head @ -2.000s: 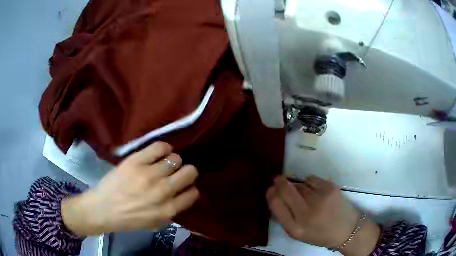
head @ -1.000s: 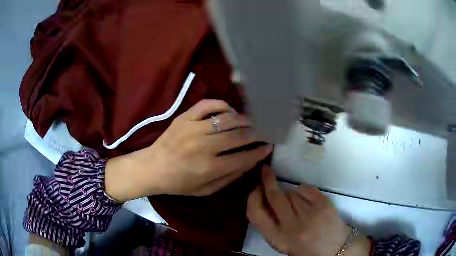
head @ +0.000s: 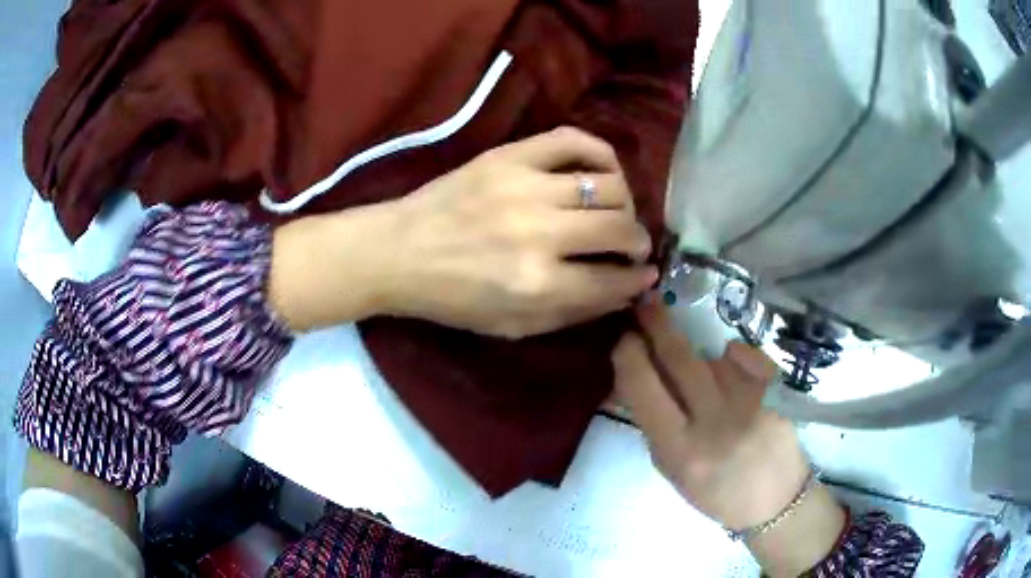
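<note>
A rust-brown garment point(head: 384, 68) lies bunched over the left and middle of the table, with a pointed lower corner. A narrow white strip point(head: 390, 147) lies on it. My left hand point(head: 520, 237) lies flat on the cloth, fingertips at its right edge beside the presser foot area. My right hand point(head: 707, 412) is just below, its fingertips at the same cloth edge, pinching it. The needle tip is hidden by the machine head and fingers.
The sewing machine head point(head: 825, 169) fills the upper right. A thread tension assembly point(head: 808, 356) shows on it. The white table point(head: 373, 452) has printed markings near its front edge. Red-handled snips point(head: 984, 555) lie at the far lower right. My lap is below.
The view has shifted over the machine head. The cloth edge and both hands are now closer to the presser foot. My left hand moved right from the white strip onto the cloth edge.
</note>
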